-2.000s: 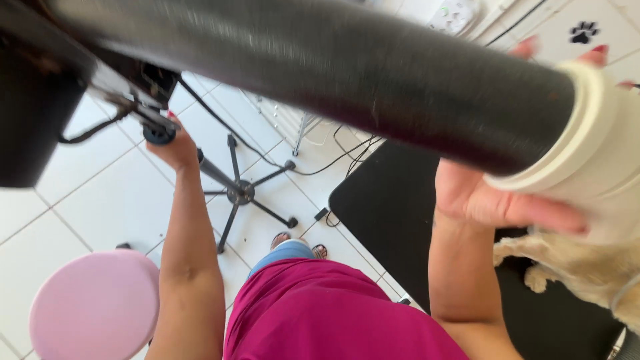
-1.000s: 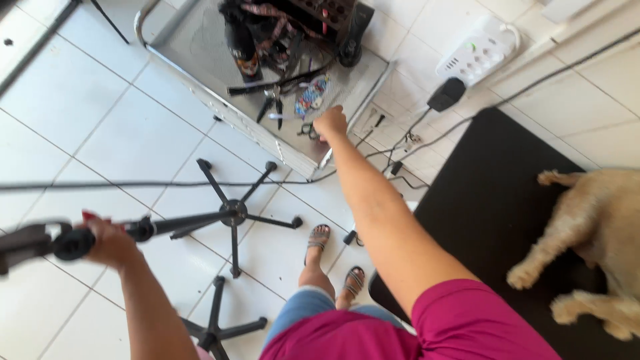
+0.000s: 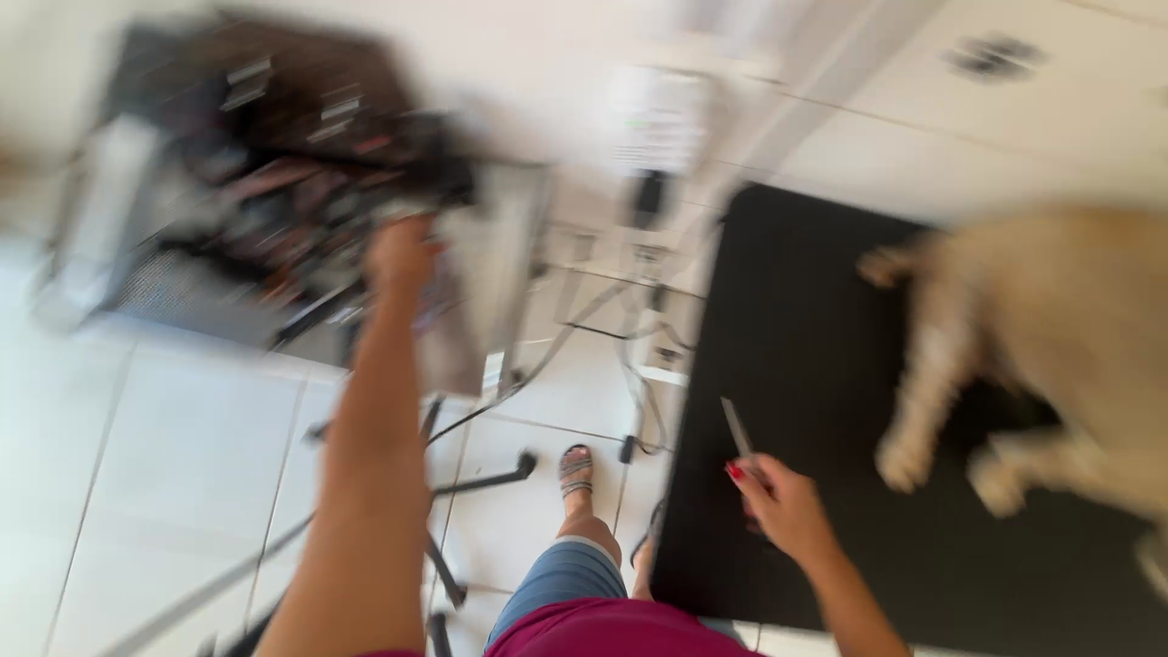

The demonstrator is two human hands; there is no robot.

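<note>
My left hand (image 3: 401, 260) reaches over the tool trolley, at the near side of its heap of dark items (image 3: 301, 164). Motion blur hides its fingers, so I cannot tell whether it holds anything. My right hand (image 3: 776, 502), with red nails, is closed around the handle end of what look like metal scissors (image 3: 737, 427), their thin blade pointing up and away over the black table (image 3: 803, 328). A light tan dog (image 3: 1049, 310) lies on the right part of that table, its legs stretched toward my right hand.
The metal trolley (image 3: 511, 265) stands at the far left. A white power strip (image 3: 659, 119) with a black plug sits by the wall, and cables (image 3: 630, 365) trail to the floor between trolley and table. A black wheeled stand base (image 3: 484, 481) is beside my feet.
My left hand has let go of the black pole-like stand part and is now at the trolley. My right hand has moved from the trolley to above the table, now holding the scissors.
</note>
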